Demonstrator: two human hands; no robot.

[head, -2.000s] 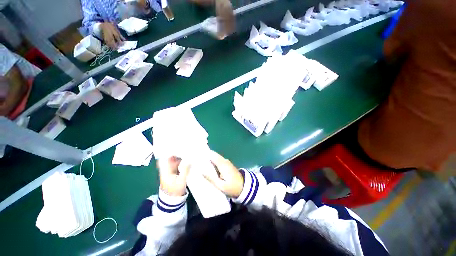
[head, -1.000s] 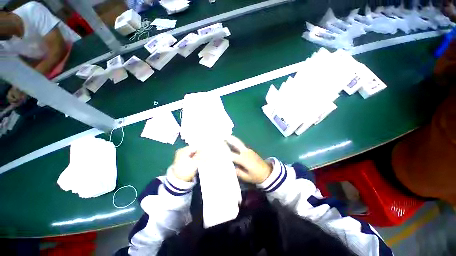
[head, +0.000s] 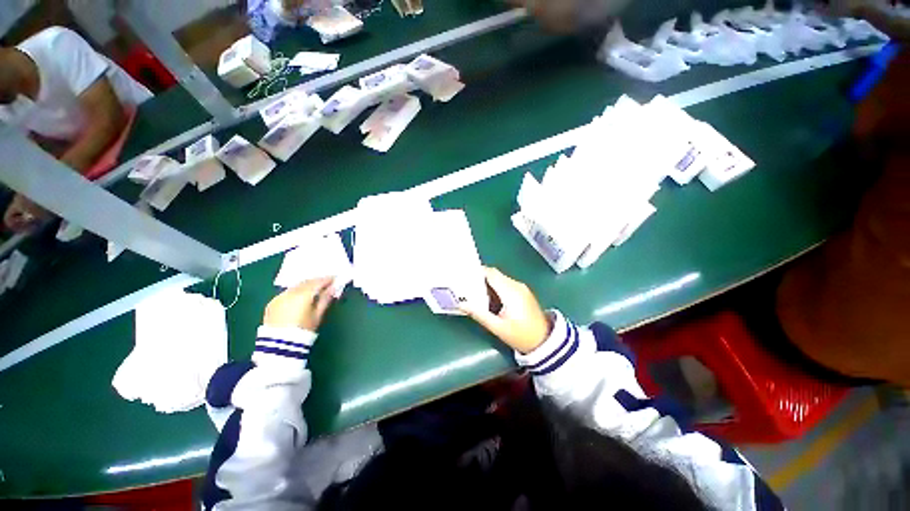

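My right hand [head: 514, 311] holds a white folded card [head: 454, 261] with a grey-blue print at its lower corner, beside a loose pile of white card blanks [head: 389, 250]. My left hand [head: 301, 302] has its fingertips at the near edge of the thin white sheets [head: 314, 261] left of that pile; whether it grips one is unclear. A heap of folded cards [head: 599, 185] lies to the right, some partly open. A thick stack of blanks [head: 175, 349] lies at far left.
A pale rail [head: 479, 180] separates the green bench from the belt, where printed packs [head: 289, 130] lie scattered. Whitish crinkled packs [head: 738, 45] line the upper right. A grey frame post [head: 120, 210] crosses the left. Red stool [head: 743, 379] and orange-clothed person at right; others sit opposite.
My left hand has moved left from the long white blank to the small sheets. The long blank is gone from between my hands; my right hand now holds a shorter, printed folded card.
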